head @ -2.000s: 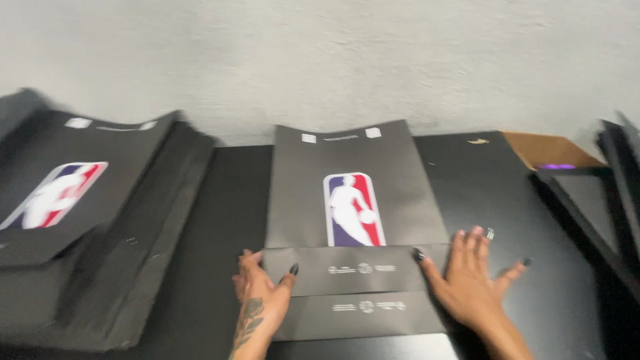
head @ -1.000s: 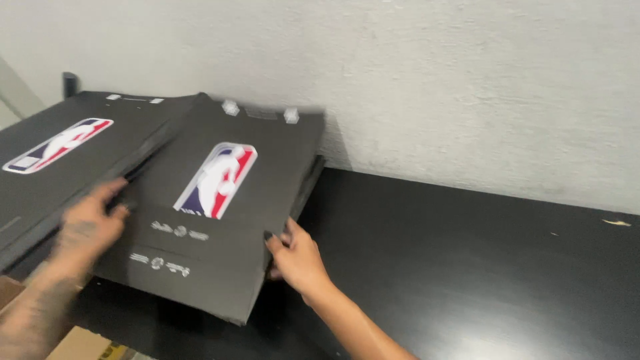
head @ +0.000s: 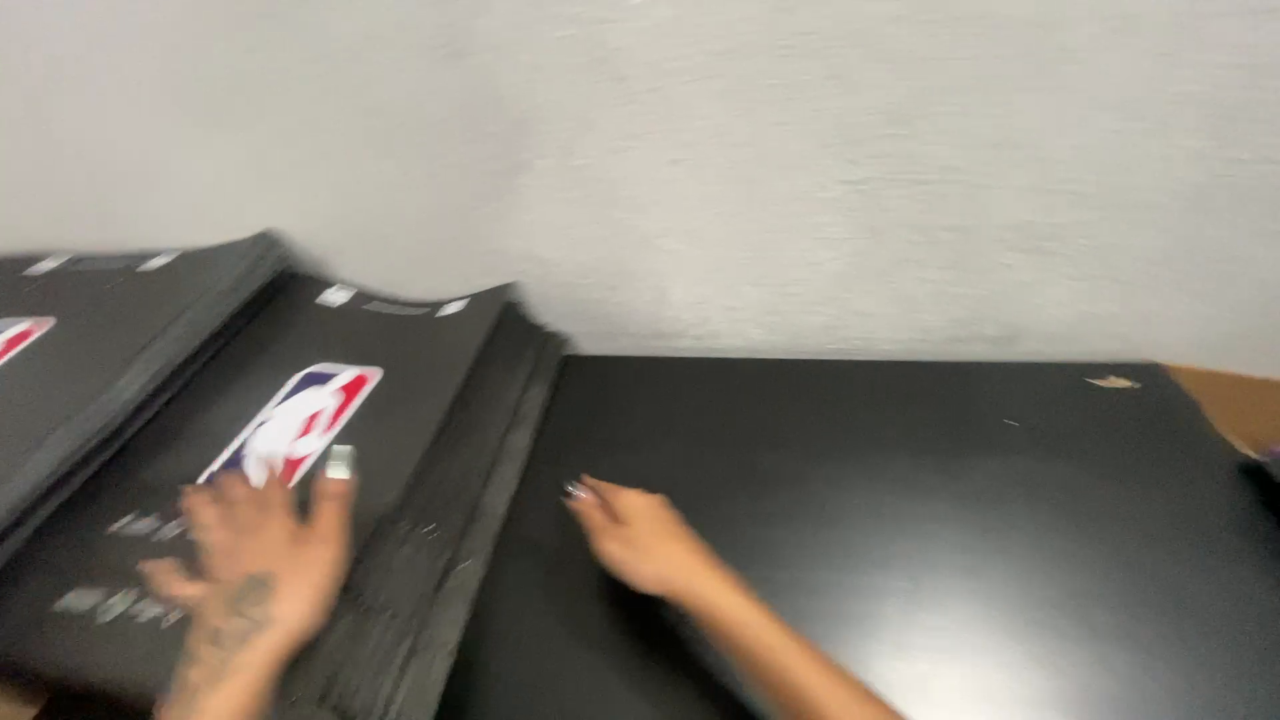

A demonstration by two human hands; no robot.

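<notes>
A stack of flat black printed bags or sleeves (head: 400,370) with a red, white and blue basketball logo lies slanted at the left. My left hand (head: 265,550), blurred, is over the lower part of its top piece, fingers spread, gripping nothing; whether the palm touches is unclear. To the right of the stack, my right hand (head: 635,530) hovers over the black table (head: 850,440), its fingers curled and nothing seen in them. A second stack of the same black pieces (head: 110,340) stands beside the first at the far left, partly cut off by the frame.
A pale grey wall (head: 800,180) rises behind the table. Near the table's back right corner lies a small tan scrap (head: 1113,382). Past that corner is part of a cardboard box (head: 1225,400), with a dark object at the right edge.
The black printed piece, folded at its lower part under both hands two seconds ago, was carried left onto the stack. My right hand has let go of its edge and moved away from it.
</notes>
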